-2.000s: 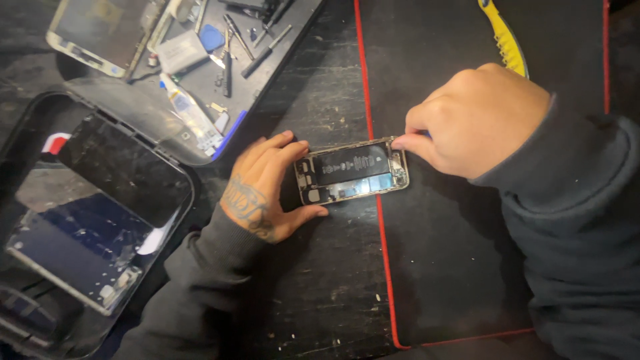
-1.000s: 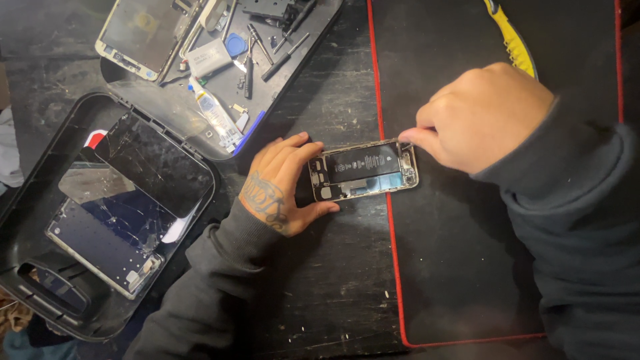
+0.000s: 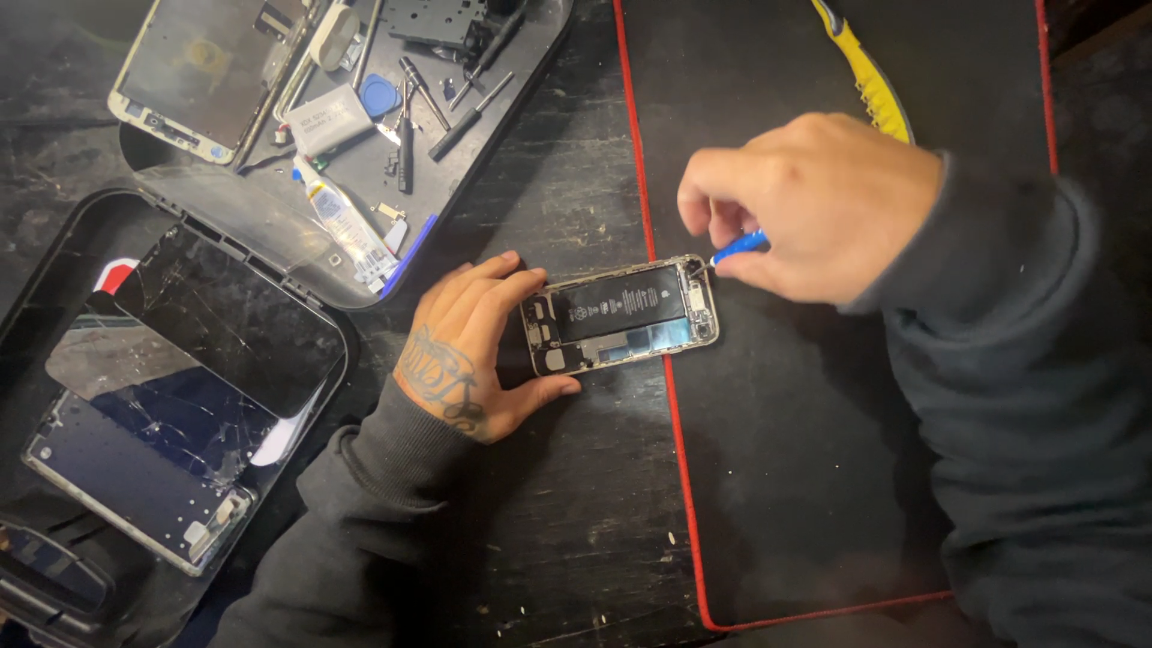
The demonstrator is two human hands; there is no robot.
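An opened smartphone (image 3: 621, 315), its black battery and inner parts exposed, lies across the red edge of the black mat. My left hand (image 3: 468, 351) grips the phone's left end between thumb and fingers. Pinched in my right hand (image 3: 810, 207) is a small tool with a blue handle (image 3: 740, 246), probably a screwdriver. Its thin tip reaches the phone's upper right corner; the exact contact point is too small to tell.
At upper left, an open black case lid (image 3: 432, 207) holds a white battery (image 3: 328, 121), a tube (image 3: 342, 216) and several small tools. Cracked phone screens (image 3: 153, 396) lie in the case's other half. A yellow-handled tool (image 3: 868, 81) rests on the mat (image 3: 810, 450).
My right hand has drawn back slightly from the phone's right end, and the blue-handled tool now shows in its fingers. My left hand keeps its hold on the phone.
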